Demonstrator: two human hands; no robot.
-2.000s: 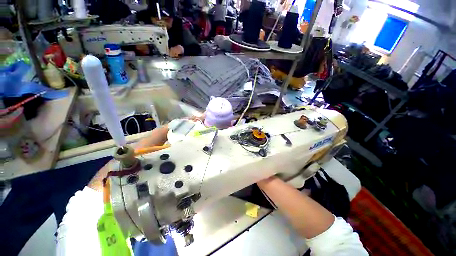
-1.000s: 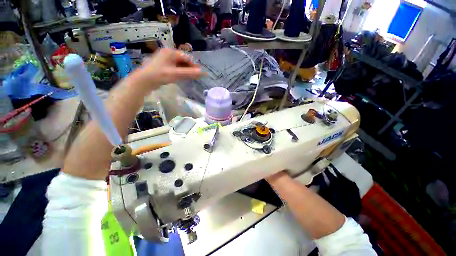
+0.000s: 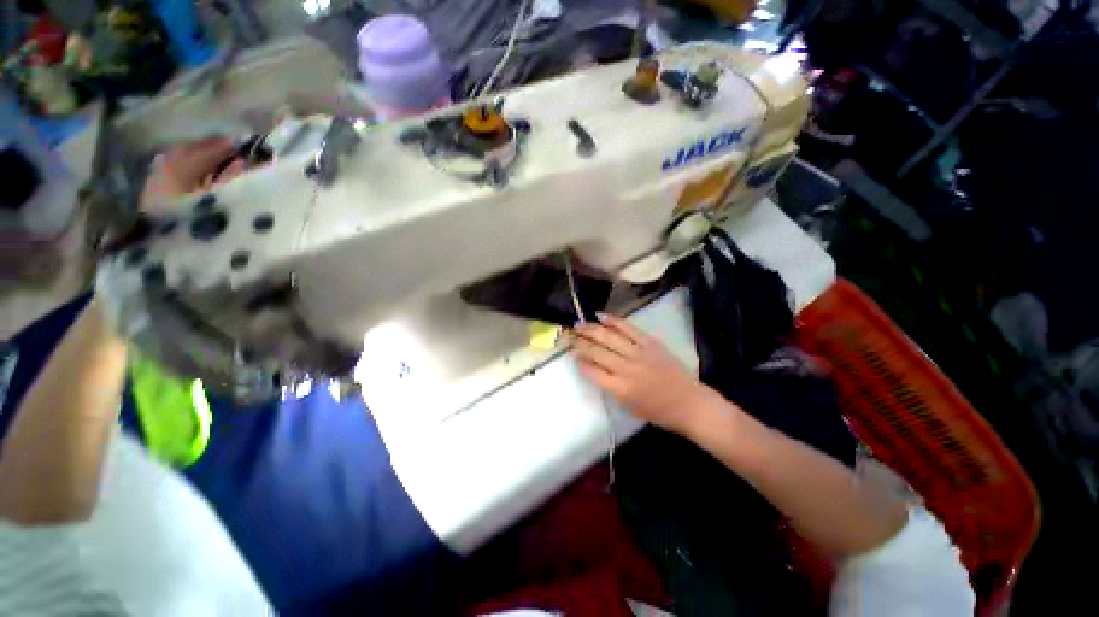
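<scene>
The white sewing machine point(image 3: 446, 217) marked JACK crosses the view; its needle end is blurred. My left hand point(image 3: 193, 169) is behind that end, partly hidden and blurred; its grip does not show. My right hand point(image 3: 633, 371) is palm down at the front edge of the machine bed, fingertips by a thin white cord point(image 3: 572, 283). The cord also hangs below the hand; whether the fingers grip it is unclear. A dark flat phone point(image 3: 524, 293) lies under the arm, beside a yellow scrap point(image 3: 545, 336). Navy cloth point(image 3: 313, 482) spreads below the needle end.
A yellow-green tag point(image 3: 169, 410) hangs at the needle end. Black cloth strips point(image 3: 735, 301) hang at the machine's right end. An orange-red basket point(image 3: 916, 410) stands at right. A lilac cone point(image 3: 401, 63) is behind the head. Dark red cloth point(image 3: 554, 554) lies at the bottom.
The view has tilted down and swung. My left hand has dropped from above the back table to behind the needle end. My right hand has come out from under the arm to the bed's front edge.
</scene>
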